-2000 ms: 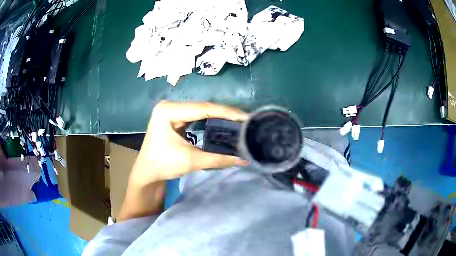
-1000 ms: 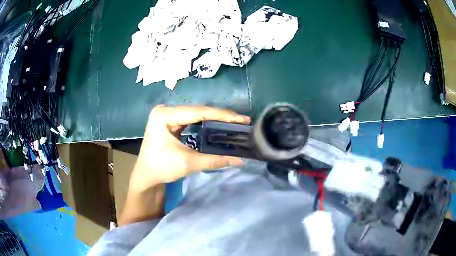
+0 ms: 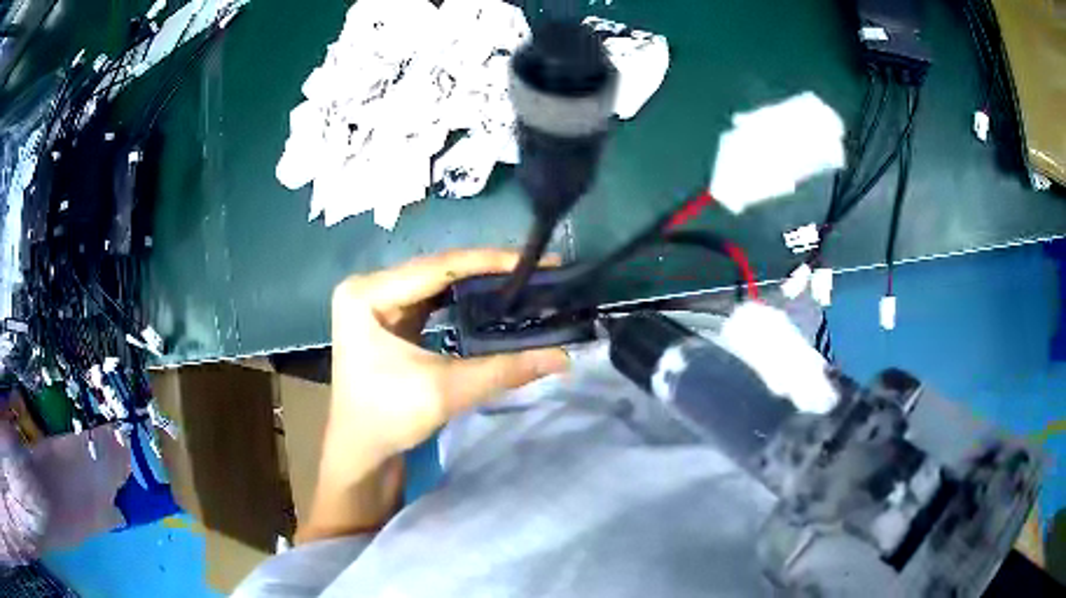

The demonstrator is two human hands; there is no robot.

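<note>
My left hand (image 3: 392,362) holds a black controller box (image 3: 526,341) by its two long sides, thumb below and fingers above. Black and red leads rise from its end to a round black connector (image 3: 563,88) and blurred large white connectors (image 3: 780,150). A sealant gun (image 3: 859,491), smeared black and grey, comes in from the lower right. Its dark cartridge (image 3: 719,397) has a pale band, and its nozzle (image 3: 604,326) points at the box's right end; contact cannot be told. My right hand is not visible; the gun's rear is cut off by the frame edge.
Stained crumpled paper (image 3: 397,105) lies on the green bench mat (image 3: 690,251). Piled black boxes (image 3: 105,193) with white plugs are at left. Another dark box (image 3: 894,44) is at upper right beside cardboard (image 3: 1038,82). An open carton (image 3: 222,450) stands below left.
The round connector has swung up and away from the camera, with the white connectors higher too. The gun's cartridge and nozzle now show at the box. The left hand keeps its hold.
</note>
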